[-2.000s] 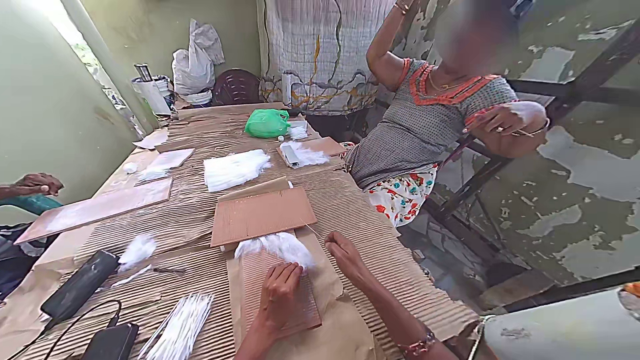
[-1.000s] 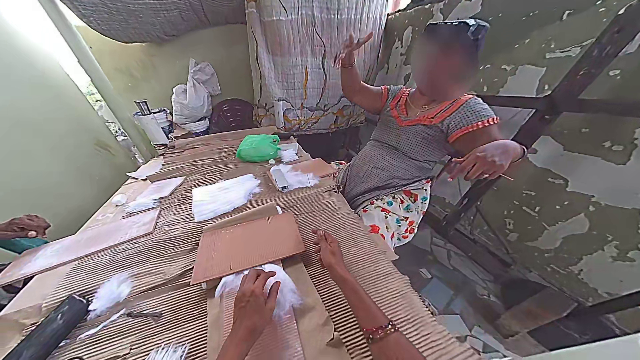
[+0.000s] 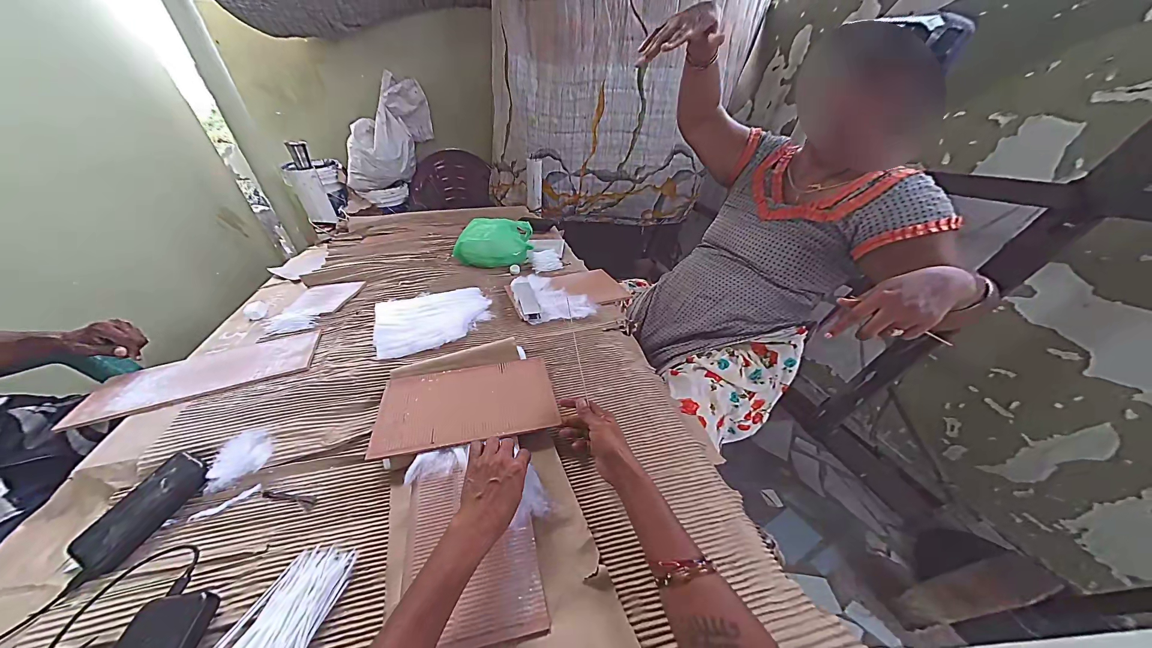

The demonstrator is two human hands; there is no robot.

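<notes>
My left hand [image 3: 497, 481] rests on white cotton fibre [image 3: 441, 461] at the near edge of a brown rectangular board [image 3: 468, 403]. Under that hand lies a second, ribbed board [image 3: 481, 576] on brown paper. My right hand [image 3: 596, 432] is at the right corner of the upper board, its fingers bent around what looks like a thin stick [image 3: 577, 355] that points up and away. A bundle of thin white cotton wicks [image 3: 301, 598] lies at the lower left of my left hand.
Corrugated cardboard [image 3: 666, 504] covers the table. Left are a black case [image 3: 137, 513], a black device [image 3: 171, 621] with a cable and a long board [image 3: 193, 378]. Farther off lie a cotton sheet [image 3: 430, 321] and a green bag [image 3: 493, 243]. A person [image 3: 756, 261] sits at the right; another's hand [image 3: 108, 339] is left.
The seated person's raised hand has bent down at the wrist since one second ago. My left hand remains on the cotton by the board's near edge.
</notes>
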